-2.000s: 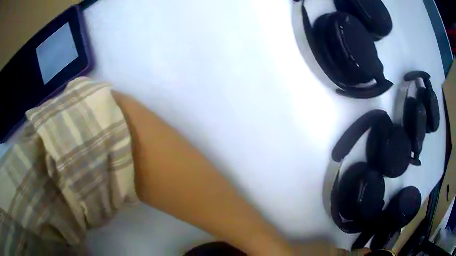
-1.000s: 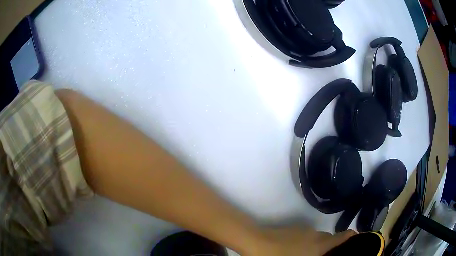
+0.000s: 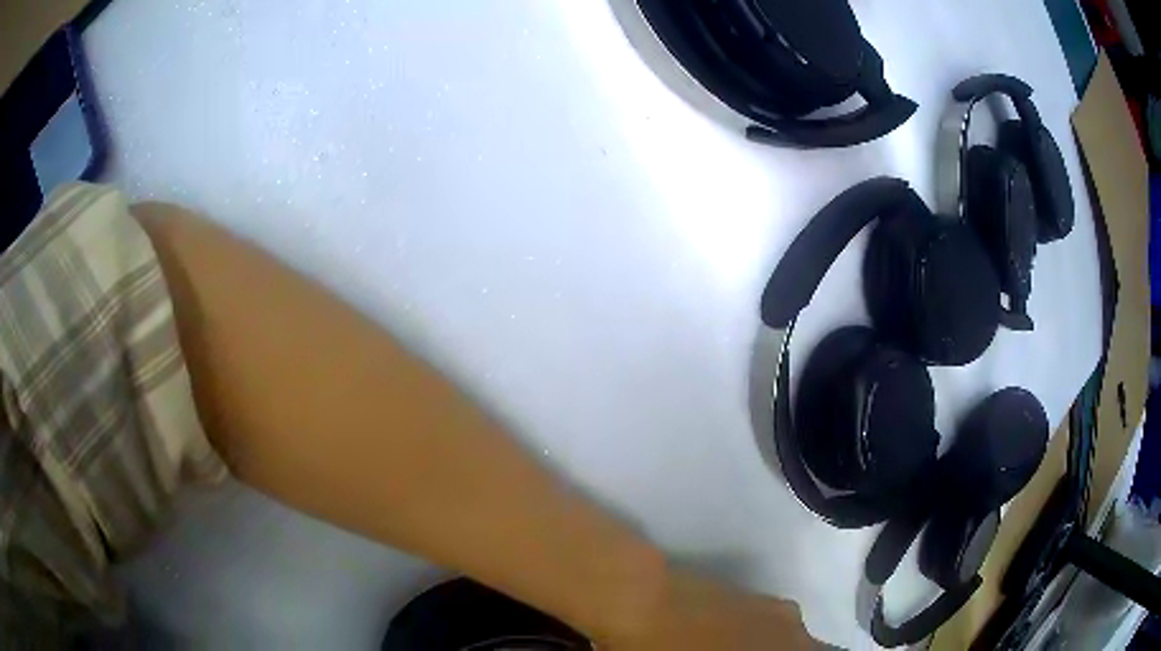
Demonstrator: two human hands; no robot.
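My left forearm crosses from the plaid sleeve at the left to the bottom edge. My left hand [image 3: 732,619] is blurred and cut off there, so its fingers and anything in them are hidden. My right hand is out of view. Black over-ear headphones [image 3: 866,426] lie on the white sheet [image 3: 509,254], cups folded inward. Another headset [image 3: 999,210] lies behind them, one [image 3: 936,553] in front, and one [image 3: 777,64] is cut off by the top edge. A black rounded object [image 3: 490,619] is partly visible at the bottom, below my forearm.
A dark flat device with a pale screen [image 3: 61,146] lies at the left edge. Brown cardboard [image 3: 1110,165] runs along the right, with a small dark stick [image 3: 1122,404] on it. A black bar [image 3: 1114,568] and dark cables are at the lower right.
The view has shifted, so the headphones appear farther left than two seconds ago. The black object with a yellow-orange edge beside my left hand has left the picture. The nearest headset shows more fully.
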